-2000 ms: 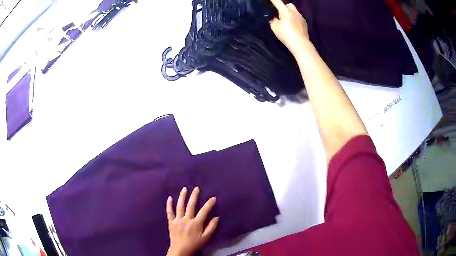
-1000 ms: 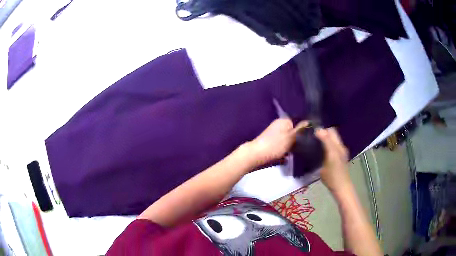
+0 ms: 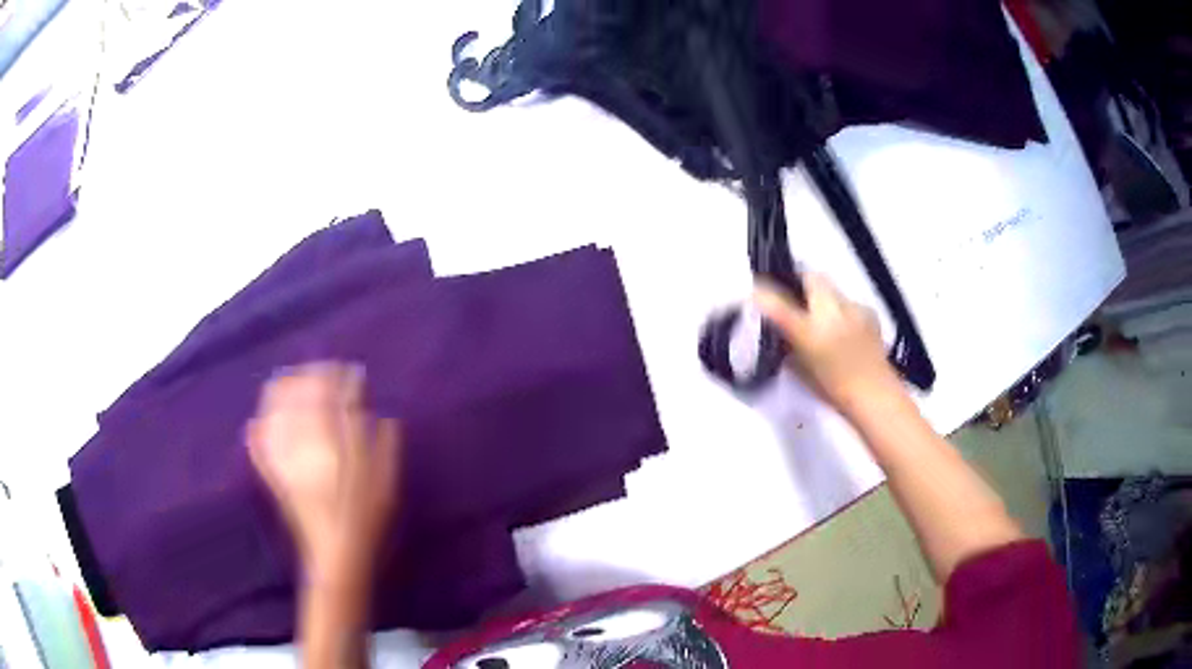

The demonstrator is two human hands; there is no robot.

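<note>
Dark purple garment pieces lie layered on the white table at the lower left, their edges offset. My left hand, blurred, is over these pieces; whether it grips cloth I cannot tell. My right hand is closed on a black hanger near its curved hook, right of the pieces. The held hanger reaches up to a bunch of black hangers at the top middle. More dark purple cloth lies at the top right.
The white table ends at the lower right, above a floor with red thread-like scraps. A small purple packet lies at the far left. A black oblong and a red strip are at the lower left.
The long purple piece across the table is now on the left with the other. My left hand has moved left over the cloth. My right hand and the hanger are apart from the cloth.
</note>
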